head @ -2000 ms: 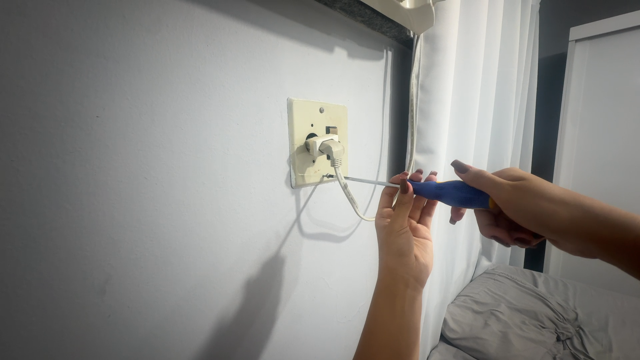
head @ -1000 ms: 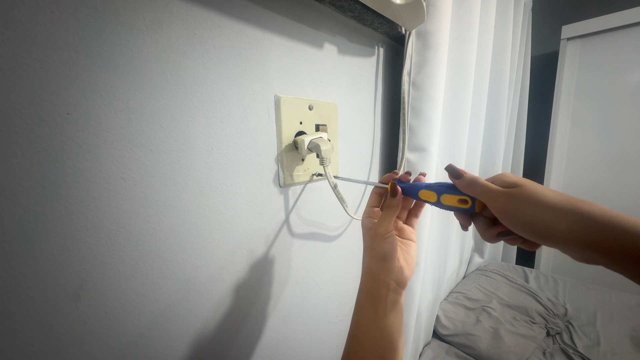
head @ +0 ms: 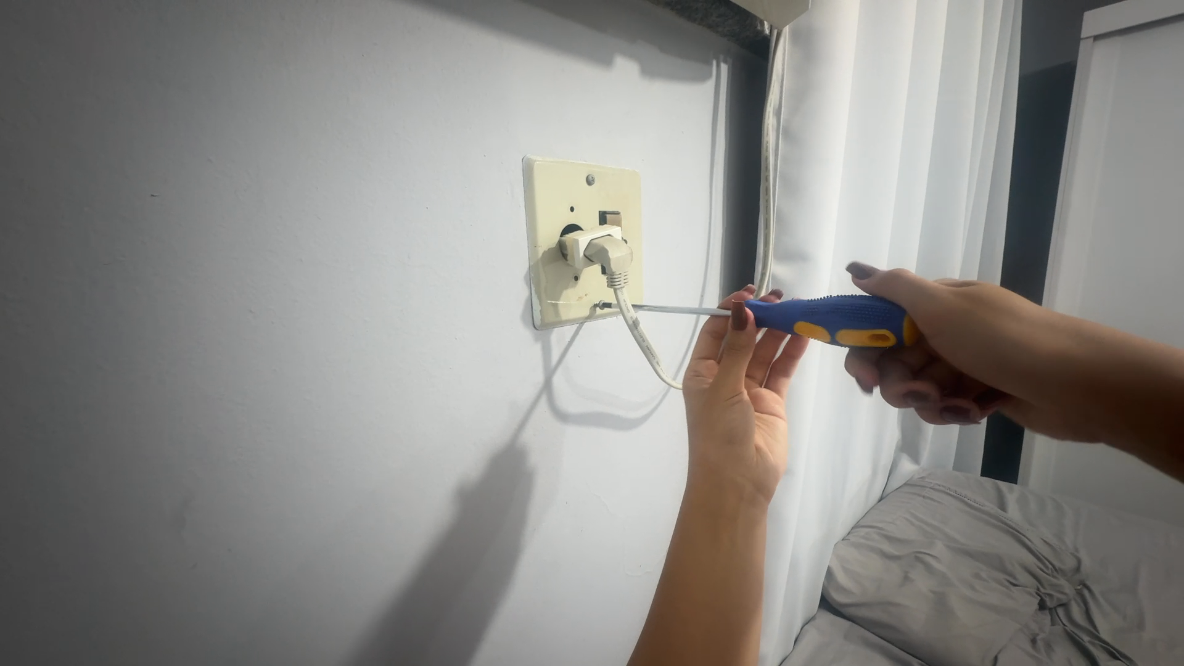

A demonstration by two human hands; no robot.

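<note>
A cream wall outlet plate (head: pixel 555 287) is on the wall, with one screw (head: pixel 590 179) at its top. A plug adapter with an angled plug (head: pixel 608 252) sits in it, and a white cord (head: pixel 645 344) hangs from the plug. The shaft of a screwdriver (head: pixel 832 319) with a blue and yellow handle reaches the lower screw (head: pixel 603 305), passing by the cord. My left hand (head: pixel 745 388) pinches the front of the handle near the shaft. Around the handle's rear end is my right hand (head: pixel 962 351), its thumb raised off the grip.
A dark stone ledge (head: pixel 712 20) runs above the outlet, with white cables (head: pixel 768 166) hanging from its right end. A white curtain (head: pixel 860 185) hangs behind the hands. Grey bedding (head: pixel 962 564) lies at lower right, near a white cabinet (head: pixel 1119 231).
The screwdriver handle has turned: its yellow inserts, hidden two seconds ago, now face me. My right thumb has lifted off the handle.
</note>
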